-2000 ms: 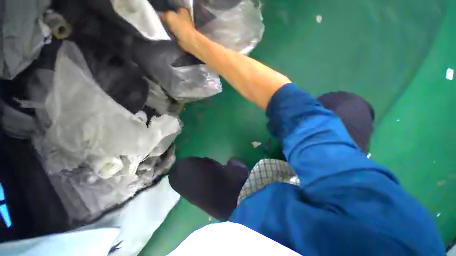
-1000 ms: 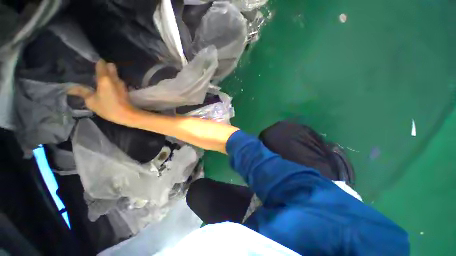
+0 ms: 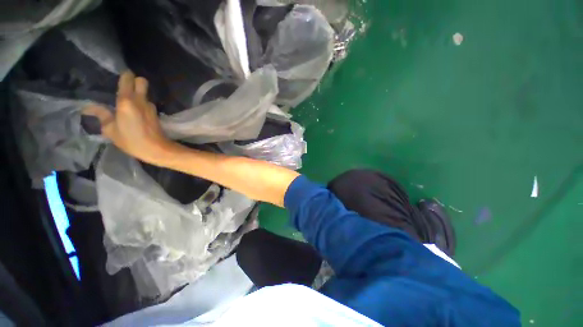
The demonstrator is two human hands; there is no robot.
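My right hand reaches in from the right in a blue sleeve. It rests among wrapped fabric rolls with thumb and fingers apart. Its fingertips touch dark cloth, and its thumb is by the edge of grey plastic wrapping. Whether it pinches anything is hard to see. Crumpled translucent plastic covers dark rolls below the hand. Another plastic flap lies right of it, over the wrist side. My left hand is not in view.
More wrapped rolls lie at the upper middle beside the green floor. A pale drape hangs at the lower left. My dark-clad knees are at the lower middle. Small scraps lie on the floor.
My right hand has moved from the white and dark bundle at the top to the rolls further left. In the last second it has barely moved.
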